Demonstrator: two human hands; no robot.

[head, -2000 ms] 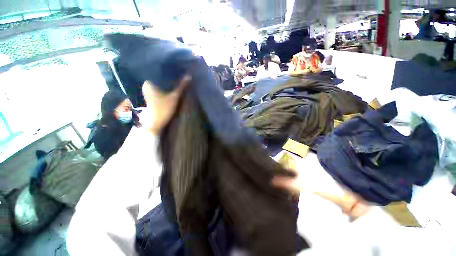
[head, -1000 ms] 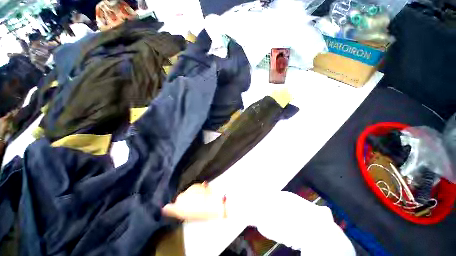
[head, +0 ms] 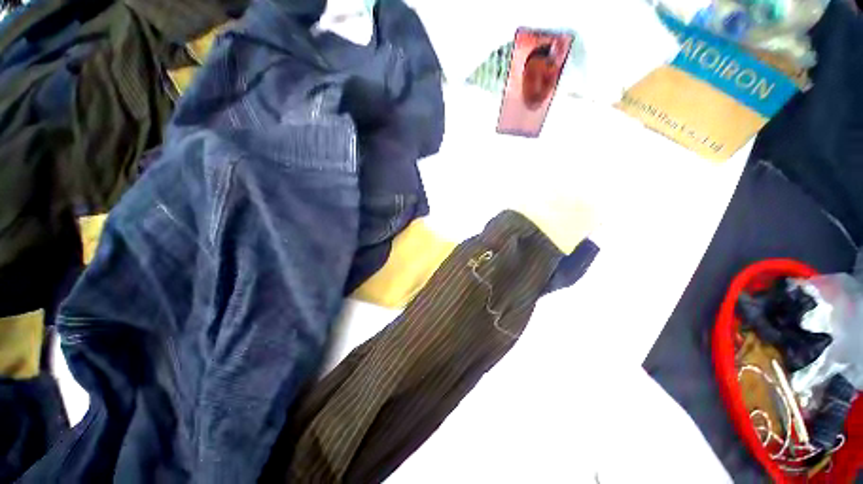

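Observation:
A dark blue denim jacket with pale topstitching lies bunched nearest in front of me. A sleeve turned to its brown striped lining stretches up and right from it, with a pale curled loose thread on it. The sleeve ends in a tan facing and a bit of blue cloth. Another tan facing shows between jacket and sleeve. Neither of my hands is visible; a white shape at the lower right may be my sleeve, but it blends with the table.
The brown and blue jacket pile is at the left. A phone-like reddish rectangle lies on the white table. A cardboard box stands at the back right. A red basket with cords and scraps is beside the table.
The view has moved closer to the table and sleeve. My right hand, seen earlier at the jacket's lower edge, is out of view. The jacket now lies more bunched around its waistband-like edge.

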